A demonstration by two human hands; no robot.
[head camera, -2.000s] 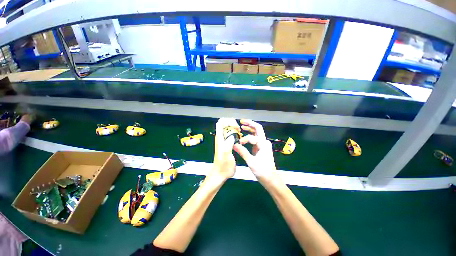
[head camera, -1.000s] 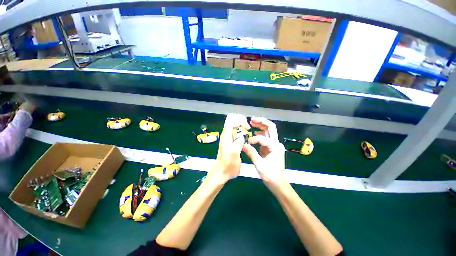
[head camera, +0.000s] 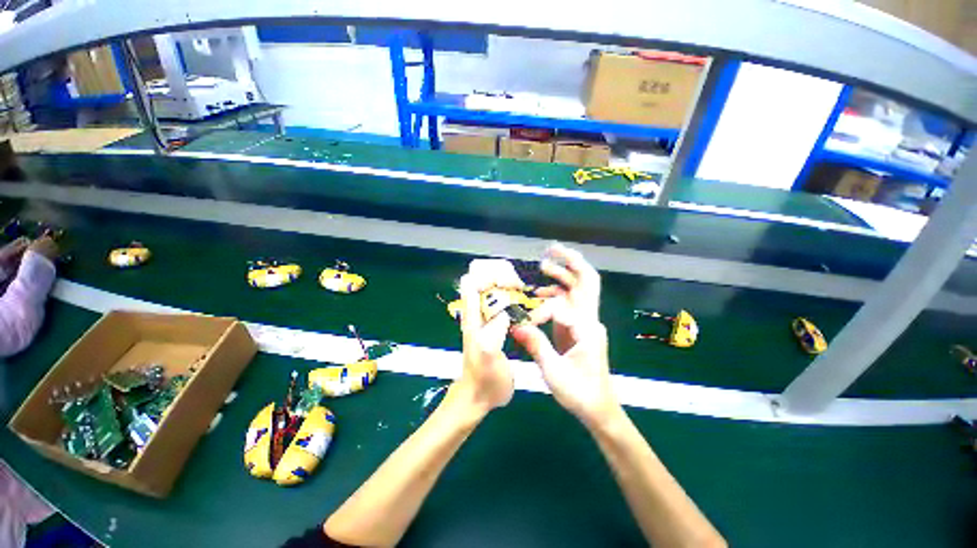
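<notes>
My left hand [head camera: 487, 337] holds a yellow housing shell [head camera: 496, 303] upright in front of me, above the conveyor's near rail. My right hand [head camera: 570, 332] is at the shell's right side, with thumb and index finger closed on a small dark piece [head camera: 517, 315] at its edge. Whether this piece is joined to the shell is too small to tell. Both hands are bare. Another yellow shell on the belt is partly hidden behind my left hand.
A carton [head camera: 191, 430] of green boards stands at left. Beside it lie an open yellow shell pair [head camera: 303, 444] and another yellow unit [head camera: 343, 377] with wires. More units ride the green conveyor [head camera: 418, 262]. A person's sleeve [head camera: 27, 302] is at far left. A grey post [head camera: 873, 289] rises at right.
The units on the belt have moved right. The held shell is turned and slightly lower, with its patterned outside showing more. My right fingers have shifted at its edge.
</notes>
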